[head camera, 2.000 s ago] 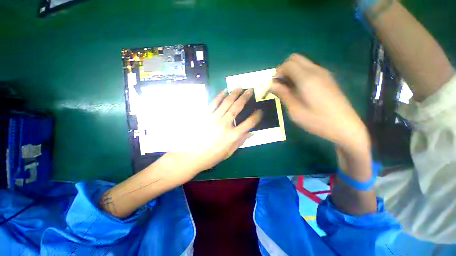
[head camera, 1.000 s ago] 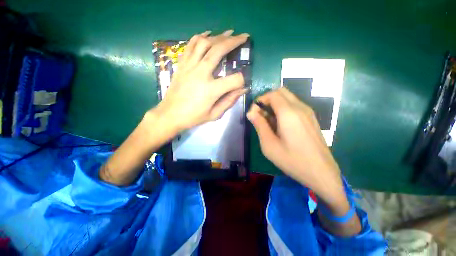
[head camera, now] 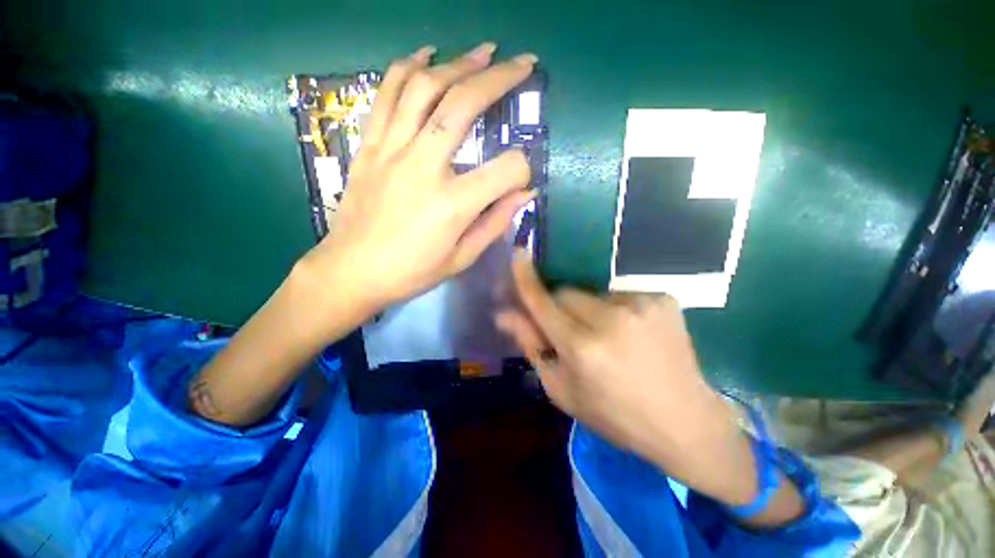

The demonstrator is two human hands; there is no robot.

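Observation:
The opened tablet assembly point(head camera: 436, 327) lies in front of me, with a board and an orange-gold flex cable point(head camera: 327, 120) at its far end. My left hand point(head camera: 420, 180) lies spread over its upper part, fingers apart, covering much of the board. My right hand point(head camera: 611, 360) is at the tablet's right edge, fingertips on or just over it, slightly blurred. A small dark strip point(head camera: 525, 227) shows at the right edge between both hands; I cannot tell whether it is held. The pale release liner point(head camera: 676, 296) with its dark tape block point(head camera: 671, 223) lies right of the tablet.
Dark tablet assemblies point(head camera: 927, 262) lean together at the right on the green bench point(head camera: 196, 196). A blue bin point(head camera: 42, 207) is at the left edge. Another person's arm point(head camera: 911, 449) in a cream sleeve is at the lower right. A blue wrist strap point(head camera: 764, 480) is on my right wrist.
My right hand went from the liner to the tablet's right edge, then lower along it. My left hand moved from liner to tablet. The other person's arm moved back from the bench.

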